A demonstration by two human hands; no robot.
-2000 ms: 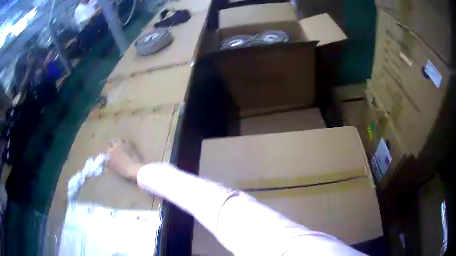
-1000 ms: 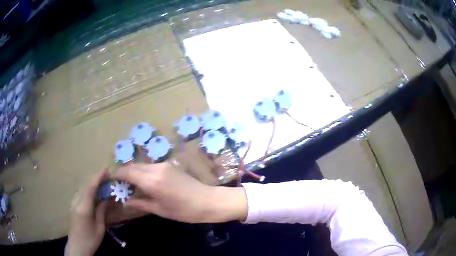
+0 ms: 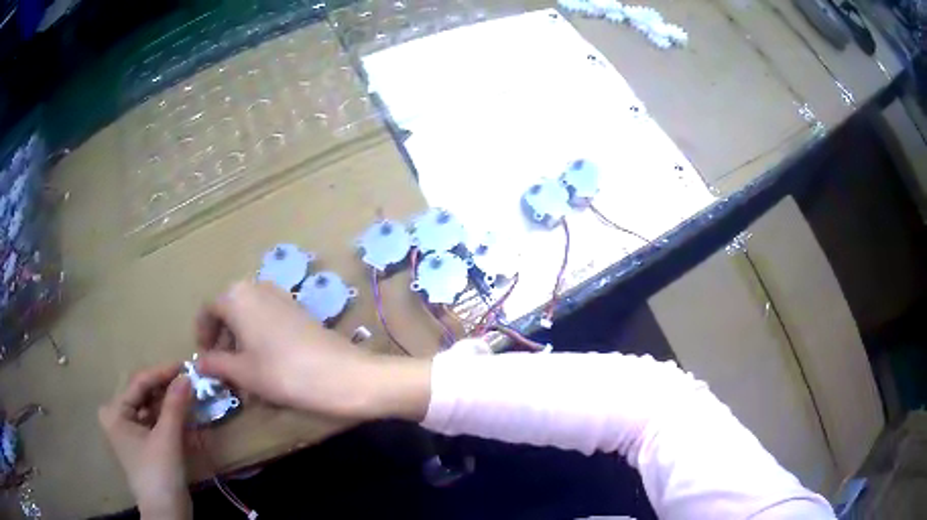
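Observation:
My left hand (image 3: 152, 432) holds a silver-blue motor (image 3: 215, 409) at the bench's near edge, its wires hanging down. My right hand (image 3: 274, 350) has its fingers on a white gear (image 3: 200, 381) that sits over the motor, slightly tilted. Whether the gear is fully on the shaft cannot be told. Several bare motors (image 3: 325, 296) with red and dark wires lie just beyond my right hand. Two more motors (image 3: 546, 201) lie on the white sheet (image 3: 488, 112).
A clear blister tray (image 3: 244, 122) lies at the back left. Loose white gears (image 3: 630, 22) lie in a row at the far side. Geared motors (image 3: 18, 203) fill the far left. A carton (image 3: 773, 335) stands beyond the bench edge, right.
My right hand has come back from the far gear row to the motor. Since a second ago, one motor has gone from the near left group, and the gear and motor between my hands have shifted left.

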